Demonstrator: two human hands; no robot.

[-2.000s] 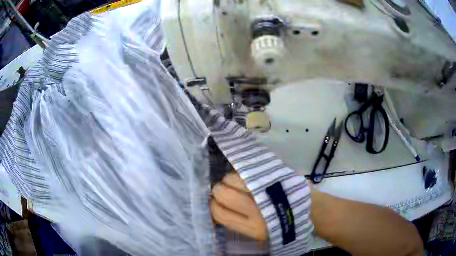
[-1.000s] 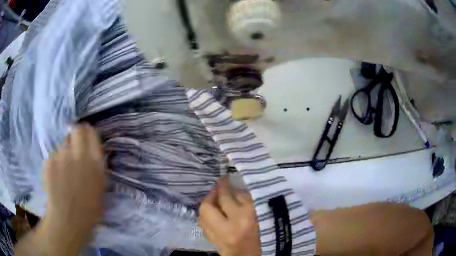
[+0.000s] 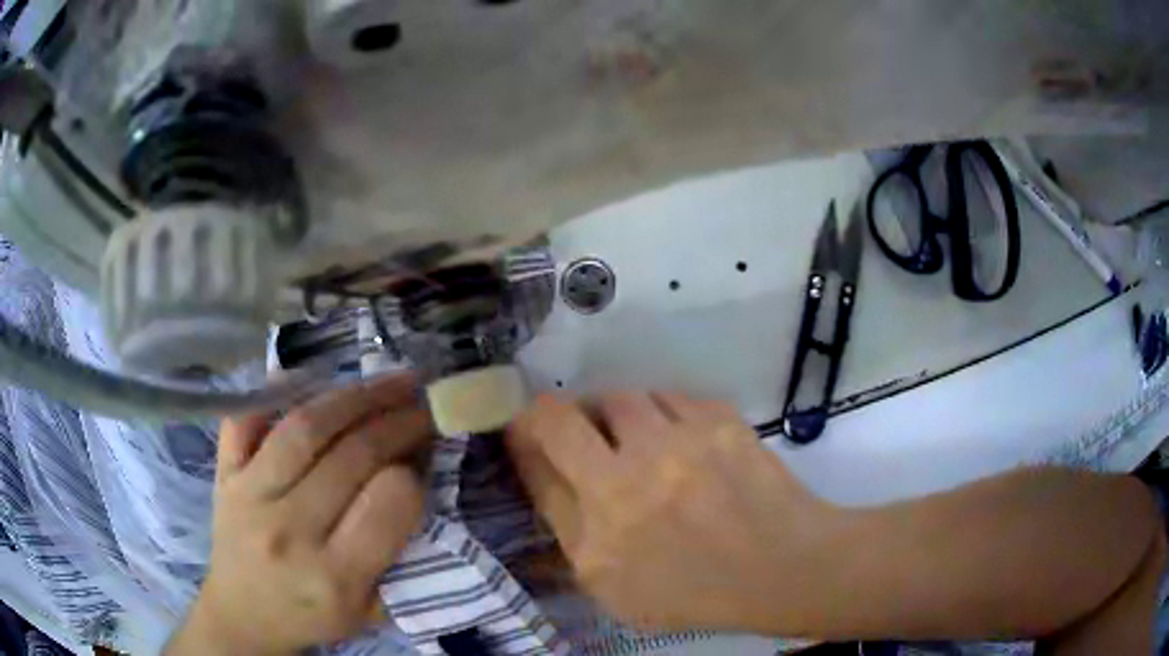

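The striped waistband [image 3: 464, 592] hangs toward me between my hands, with a dark patch at its lower end cut by the picture's edge. My left hand [image 3: 321, 513] holds cloth left of the beige block [image 3: 476, 399], fingertips near the presser foot area [image 3: 372, 336]. My right hand [image 3: 667, 500] lies right of the block, fingertips on the dark gathered cloth [image 3: 503, 506]. The needle point is hidden under the machine head [image 3: 615, 96]. The sheer overlay [image 3: 128, 436] lies at the left.
Black thread snips [image 3: 820, 327] and black-handled scissors [image 3: 949, 221] lie on the machine bed [image 3: 692, 336] at right. A white pen-like stick [image 3: 1070, 231] is beside them. The ribbed dial [image 3: 192, 292] is close at upper left. Printed ruler marks run along the table's front edge [image 3: 1026, 455].
My view has moved closer to the machine head. My left hand has moved from the sheer cloth to beside the needle area. My right hand has moved up to the right of the beige block.
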